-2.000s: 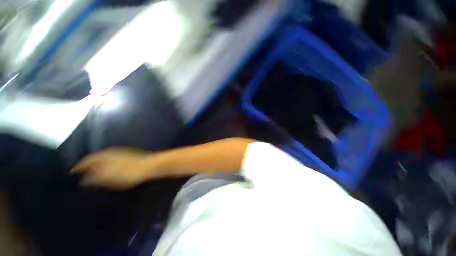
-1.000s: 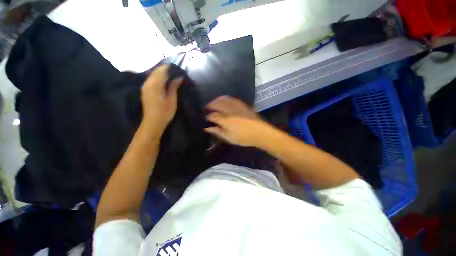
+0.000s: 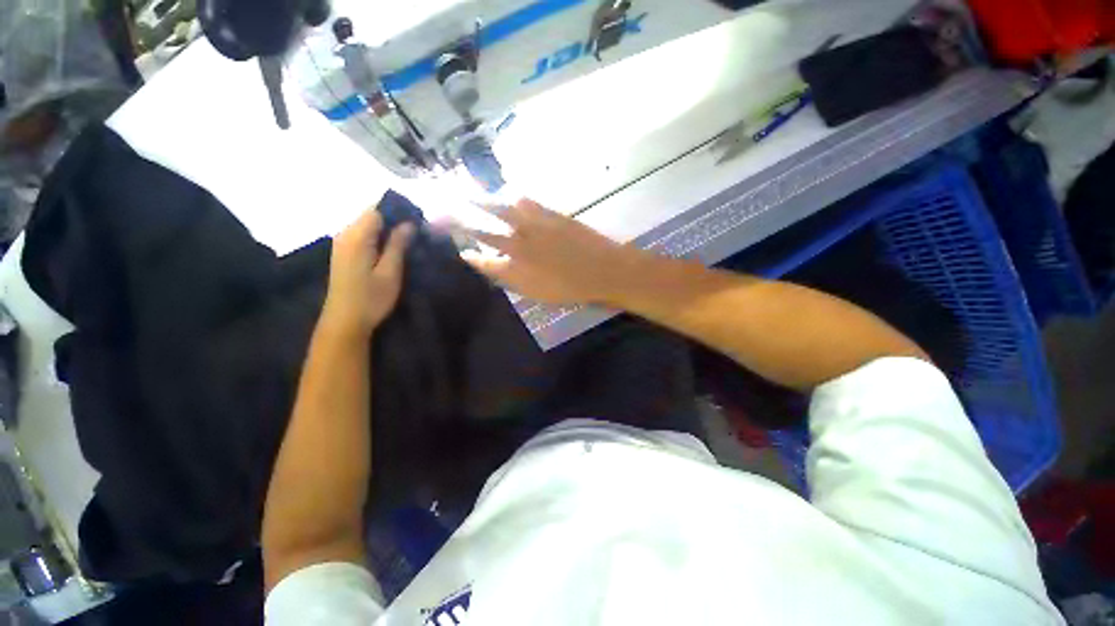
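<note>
A large black fabric garment [image 3: 208, 355] spreads over the left of the table and down to the lap. My left hand [image 3: 364, 272] pinches its upper edge between thumb and fingers, just left and below the needle area. My right hand [image 3: 544, 253] is at the cloth's right edge beside the presser foot area [image 3: 459, 190], fingers apart; glare hides whether they touch or grip the cloth. The white sewing machine [image 3: 526, 61] with a blue stripe stands behind both hands.
Snips and a blue pen [image 3: 779, 119] lie right of the needle, beside a black pouch [image 3: 874, 76]. A ruler strip [image 3: 734, 202] runs along the front edge. A blue plastic basket [image 3: 997, 306] with dark cloth is right of the lap. A red bin [image 3: 1045, 27] is far right.
The flat black piece right of the needle is no longer seen there, baring the table and ruler. My right hand has moved up to the needle area. My left hand stays on the cloth, slightly lower.
</note>
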